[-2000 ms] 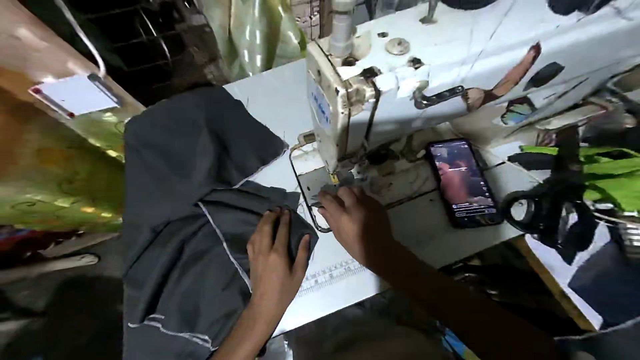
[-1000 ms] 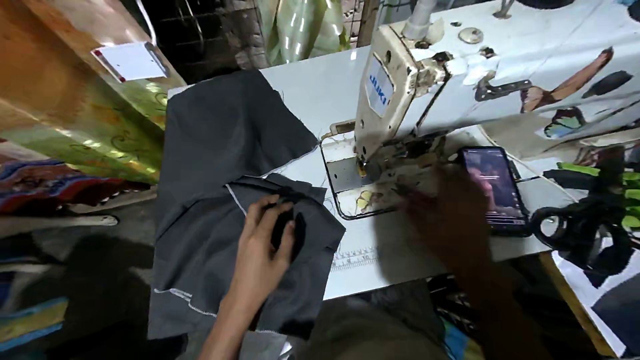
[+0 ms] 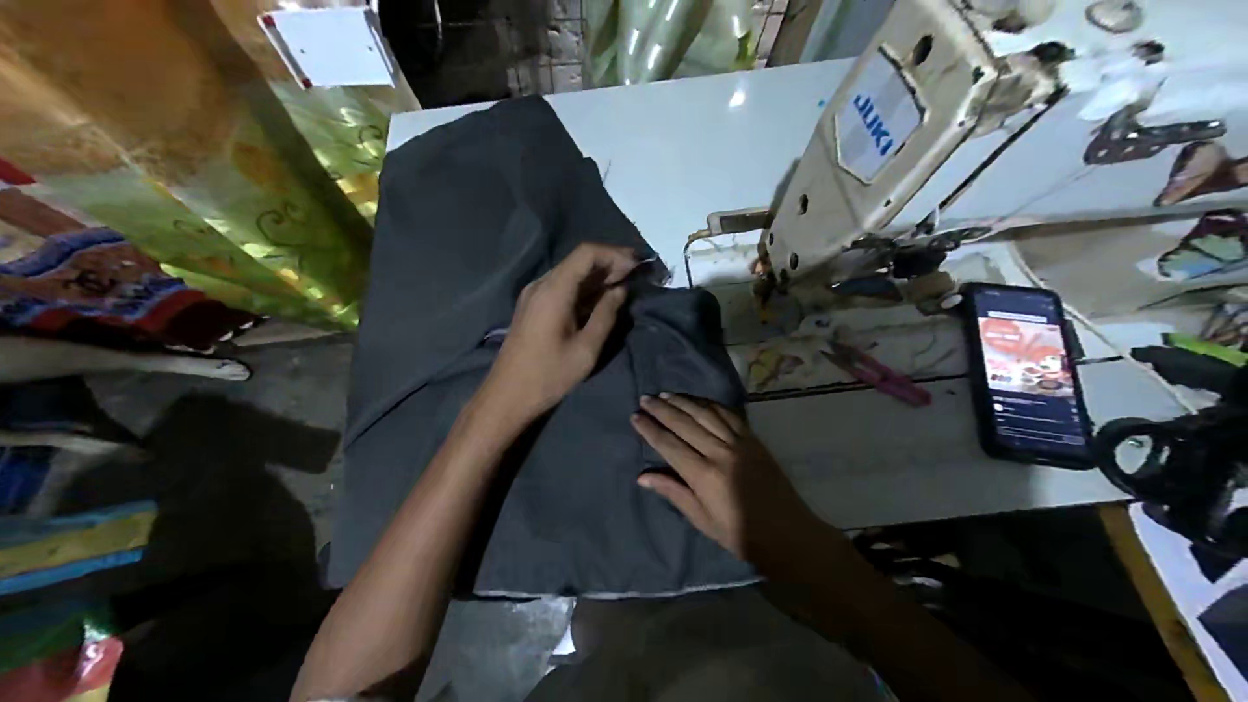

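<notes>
Dark grey fabric (image 3: pixel 458 234) with light stitched edges lies over the left part of the sewing table (image 3: pixel 673 127) and hangs past its front edge. My left hand (image 3: pixel 561 327) pinches a fold of it between thumb and fingers, near the fabric's right edge. Flat on the folded part, my right hand (image 3: pixel 697 463) rests with its fingers a little apart. Just right of the cloth stands a Juki sewing machine (image 3: pixel 877 127); the cloth's right edge is close to the needle area. A pink-handled thread snipper (image 3: pixel 877 372) lies on the machine bed.
A phone (image 3: pixel 1029 375) with a lit screen lies right of the snipper. Black-handled scissors (image 3: pixel 1131 458) are at the table's right end. A patterned curtain (image 3: pixel 244 166) hangs at the left, and a small white box (image 3: pixel 331 47) is beside it.
My right hand has moved from the machine bed left onto the fabric. My left hand now pinches a fold. The fabric's lower part is spread differently, and the pink snipper shows on the bed.
</notes>
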